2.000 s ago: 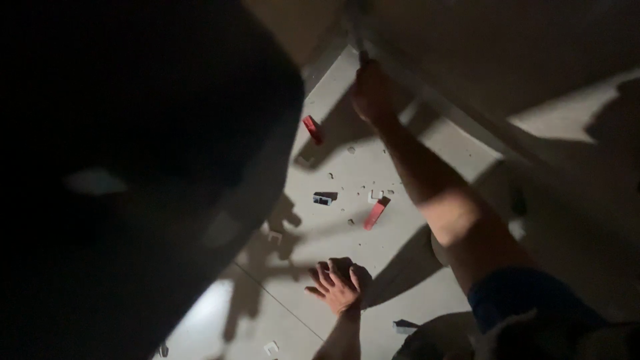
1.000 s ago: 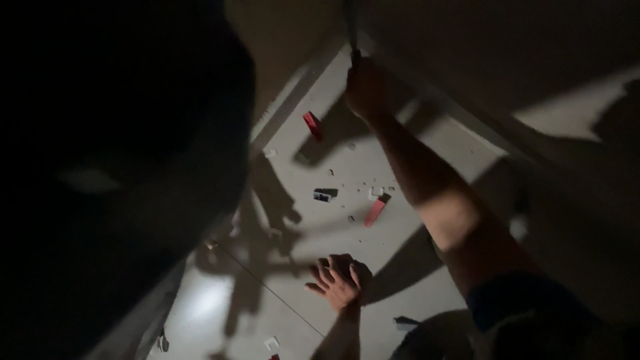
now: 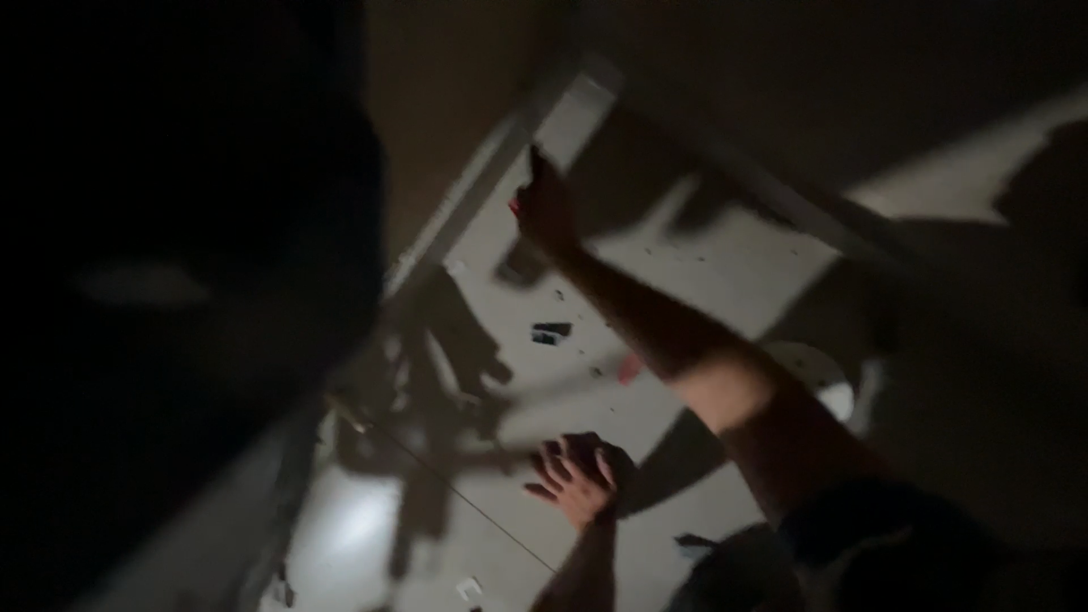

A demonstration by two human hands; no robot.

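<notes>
My left hand [image 3: 582,480] rests on the pale tiled floor [image 3: 501,497] with its fingers spread, holding nothing. My right hand [image 3: 544,204] is over the floor near the wall corner, closed around a dark, slim object [image 3: 535,160] whose tip points up; its kind is too dark to tell. A small red edge [image 3: 513,206] shows beside that hand. Between the hands lies a small dark-and-grey piece [image 3: 551,333]. A second red piece [image 3: 630,369] sticks out from under the line of my right forearm, which hides part of it. Small crumbs lie around them.
A large dark shape [image 3: 187,204] covers the left side. Skirting [image 3: 484,178] edges the floor and meets in a corner at the top. A pale round object [image 3: 812,374] is right of my forearm. A small white piece [image 3: 469,588] and a dark-grey piece [image 3: 695,544] lie near the bottom.
My right hand has moved down and left from the corner, over the spot where a red piece lay in full view. The left hand has stayed on the floor.
</notes>
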